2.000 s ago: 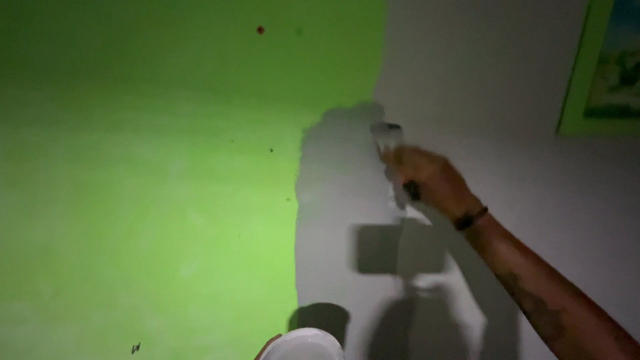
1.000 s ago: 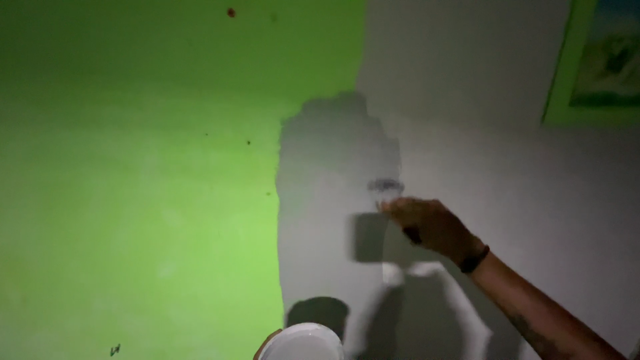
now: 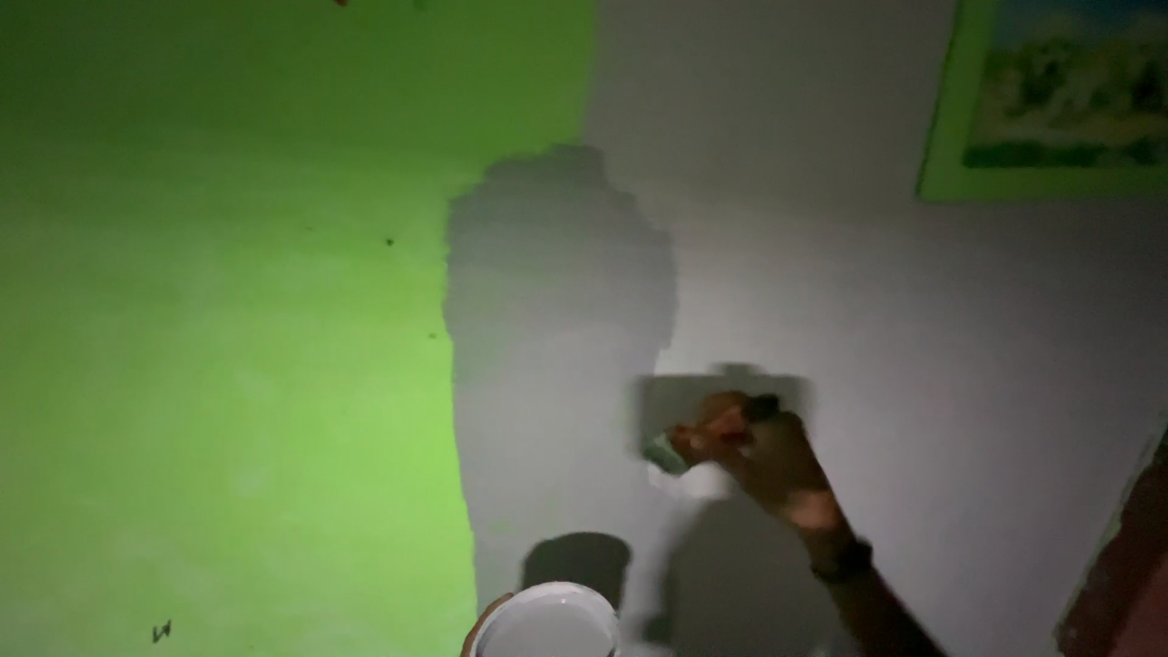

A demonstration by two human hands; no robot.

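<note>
My right hand [image 3: 757,452], with a dark band on its wrist, grips a paintbrush [image 3: 671,453] whose bristle end points down and left, close to the wall. Fingers of my left hand [image 3: 484,623] curl around the left side of a round white container of pale paint [image 3: 550,624] at the bottom edge; the rest of that hand is out of frame. A patch of darker grey, wet-looking paint [image 3: 558,265] lies between the bright green wall paint [image 3: 228,365] and the lighter grey-white wall [image 3: 876,301].
A picture with a green border [image 3: 942,173] is at the upper right. A dark reddish surface with a rough edge [image 3: 1118,570] shows at the lower right. Shadows of the arm and container fall on the wall. A small dark mark [image 3: 161,631] is at the lower left.
My right hand has moved down the wall with the paintbrush, and the brush has turned from pointing up to pointing down-left. The darker grey patch has spread to the right near its top.
</note>
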